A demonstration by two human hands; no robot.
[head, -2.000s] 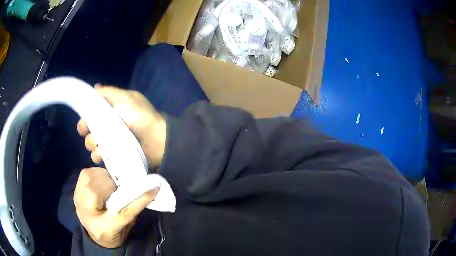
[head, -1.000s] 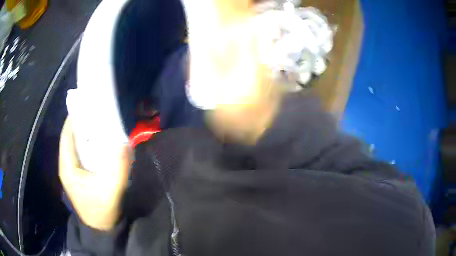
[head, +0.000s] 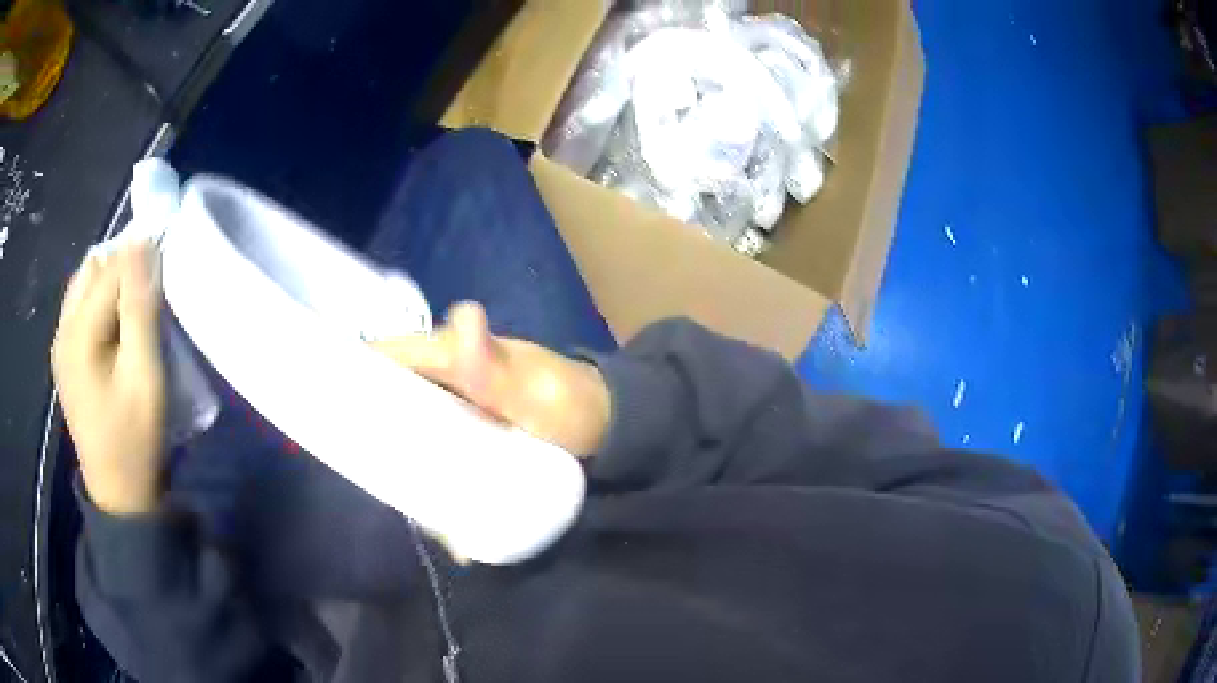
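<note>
A white neck fan (head: 360, 414) is held over my lap, its broad rounded end at the lower right and its curve at the upper left. My right hand (head: 521, 387) grips it near the broad end, with the fingers partly hidden behind it. My left hand (head: 114, 374) is at the far left, beside the curve, with a pale wiping cloth (head: 155, 194) at its fingertips. A greyish, partly see-through piece (head: 190, 380) hangs by that hand; I cannot tell if it is part of the cloth.
An open cardboard carton (head: 694, 254) stands beyond my knee, holding bagged fans (head: 721, 120) in a pile. The blue floor (head: 1028, 267) is at the right. The black bench (head: 80, 147) runs along the left, with a yellow round thing (head: 30, 56) on it.
The fan has turned and now lies slanting across my lap. My right hand has come down and left from before the carton; my left hand has moved up and left.
</note>
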